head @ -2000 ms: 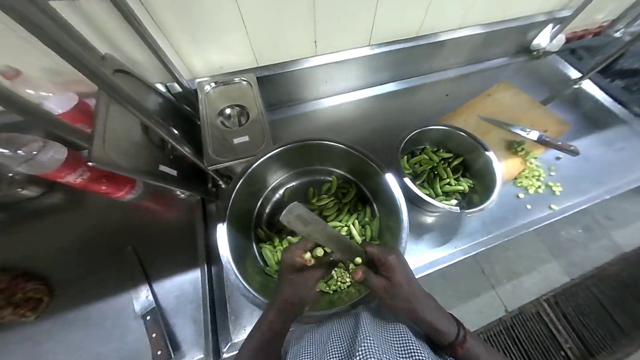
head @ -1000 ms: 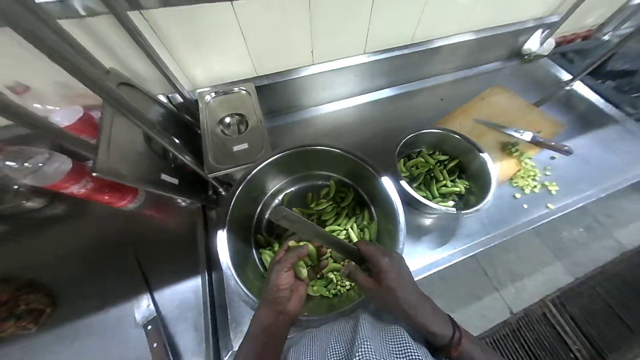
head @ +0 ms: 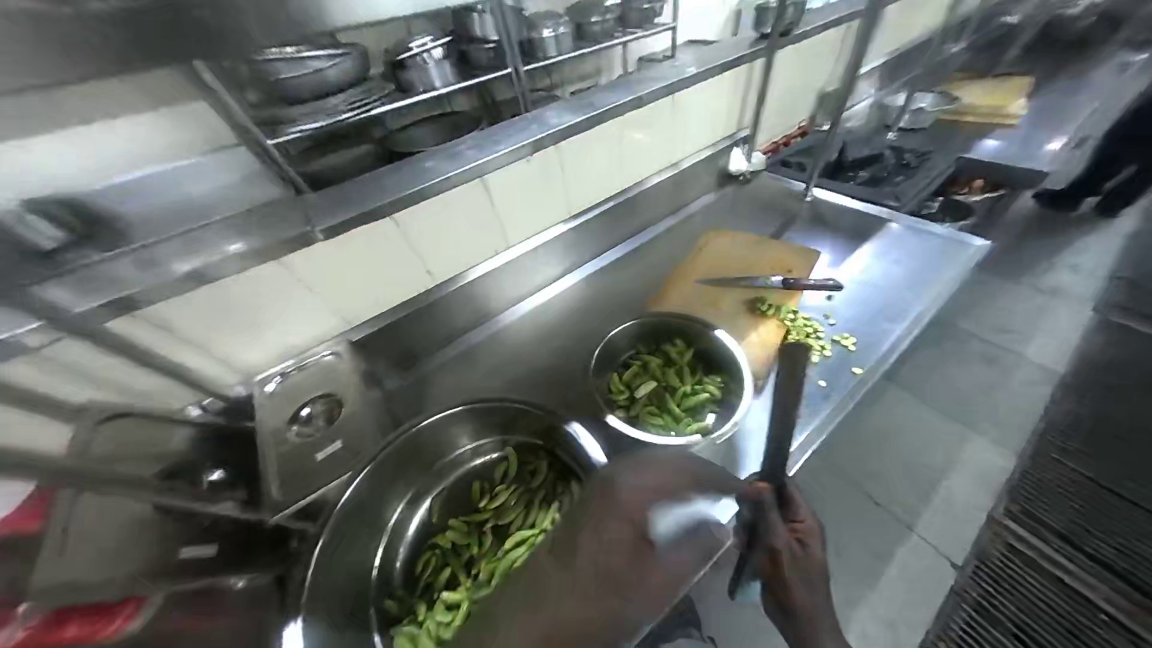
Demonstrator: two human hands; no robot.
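My right hand (head: 792,540) is closed around a dark-handled knife (head: 785,405), its broad blade pointing up past the steel bowl. Blurred by motion, my left hand (head: 666,522) reaches across to the knife handle; a whitish patch shows at its fingers, too blurred to name. Whether the left hand grips anything cannot be told. Green vegetable pods (head: 504,522), some cut, lie in the large steel pot (head: 324,558) at lower left. More green pods (head: 670,387) fill part of the smaller steel bowl (head: 745,396). A second knife (head: 765,282) rests on the yellowish cutting board (head: 702,261).
Chopped green pieces (head: 805,328) are scattered beside the board on the steel counter (head: 558,342). A lidded steel container (head: 306,432) stands left of the large pot. Steel posts rise from the counter's far side. A person's legs (head: 1102,162) show at far right.
Both hands have moved out from over the large pot to its right. The knife has gone with them and now points up. The view has swung to the right and up.
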